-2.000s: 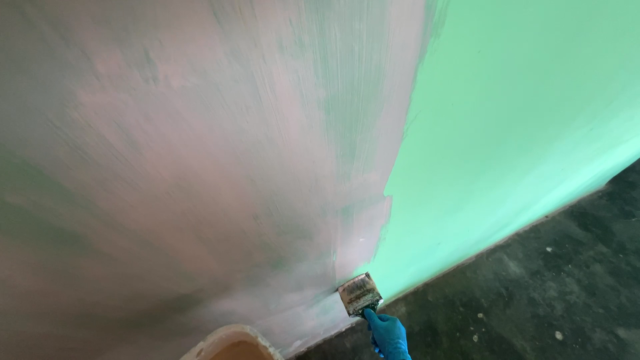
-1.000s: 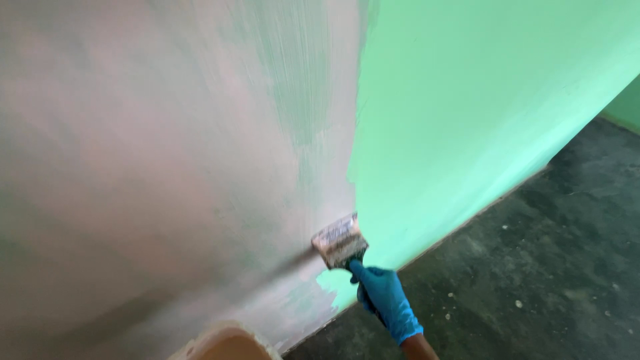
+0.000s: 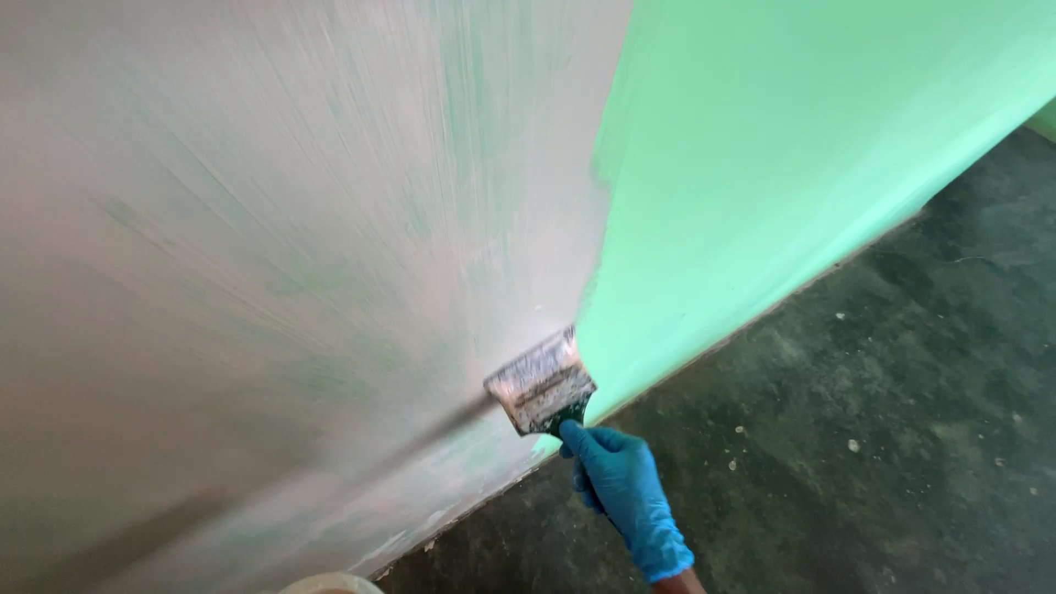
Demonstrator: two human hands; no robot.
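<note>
My right hand (image 3: 615, 487), in a blue disposable glove, is closed around the dark handle of a wide paintbrush (image 3: 544, 384). The brush's bristles and ferrule are smeared with pale paint. Its bristles point up and left at the lower wall, close to the border between the streaky pale pinkish coat (image 3: 396, 247) and the bright green wall paint (image 3: 767, 165). A small green patch shows below the brush, near the wall's foot. My left hand is out of view.
At the bottom edge, the rim of a pale bucket (image 3: 330, 584) shows beside the wall. A dark concrete floor (image 3: 825, 462) with light specks meets the wall along a diagonal line. The brush casts a long shadow on the wall.
Pale paint now covers more of the green low on the wall near the brush. My right hand has kept its hold on the brush. The view has shifted somewhat.
</note>
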